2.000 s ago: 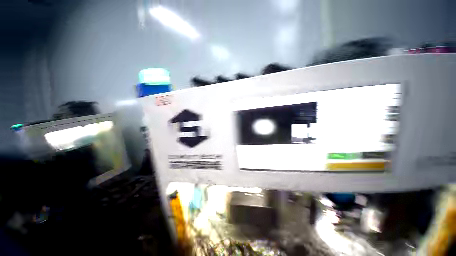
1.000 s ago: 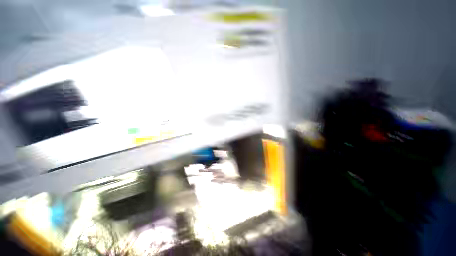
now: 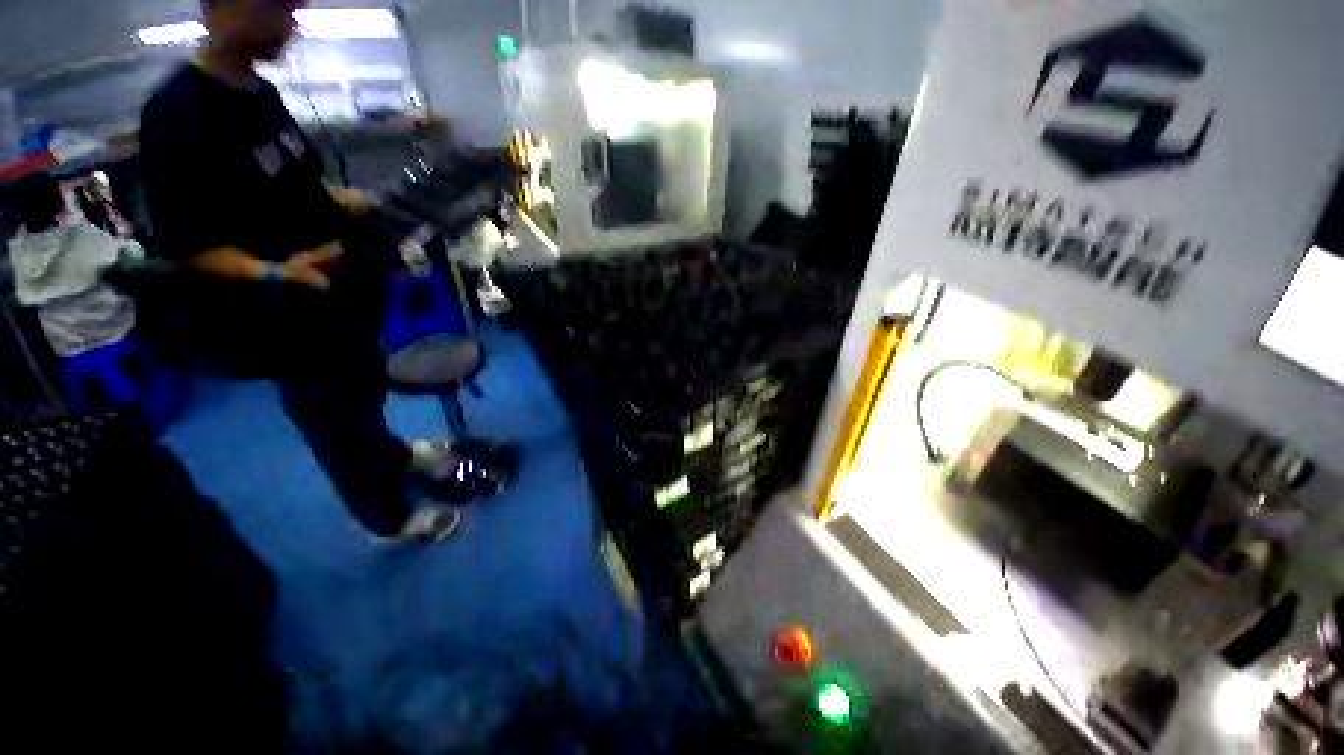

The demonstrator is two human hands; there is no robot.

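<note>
Neither of my hands is in the picture. The white machine (image 3: 767, 590) stands at the right, its opening brightly lit. Inside it are a large black box (image 3: 1083, 479) with a curved cable, and a small dark fixture (image 3: 1132, 705) on the worktable near the bottom edge. A thin dark cable (image 3: 1011, 597) runs across the worktable. A yellow light curtain bar (image 3: 862, 418) stands at the opening's left side. On the sloping grey front are a red button (image 3: 793, 646) and a lit green button (image 3: 834, 702).
Stacked black trays (image 3: 678, 325) stand left of the machine. A person in dark clothes (image 3: 243, 177) stands on the blue floor (image 3: 332, 620) beside a round stool (image 3: 435, 362). Another person (image 3: 71, 280) is at far left. A second lit machine (image 3: 708, 185) stands behind. Dark trays (image 3: 74, 472) fill the lower left.
The view has swung left and down from the machine's screen and right side. The left side, front buttons, tray stacks, floor and people now show.
</note>
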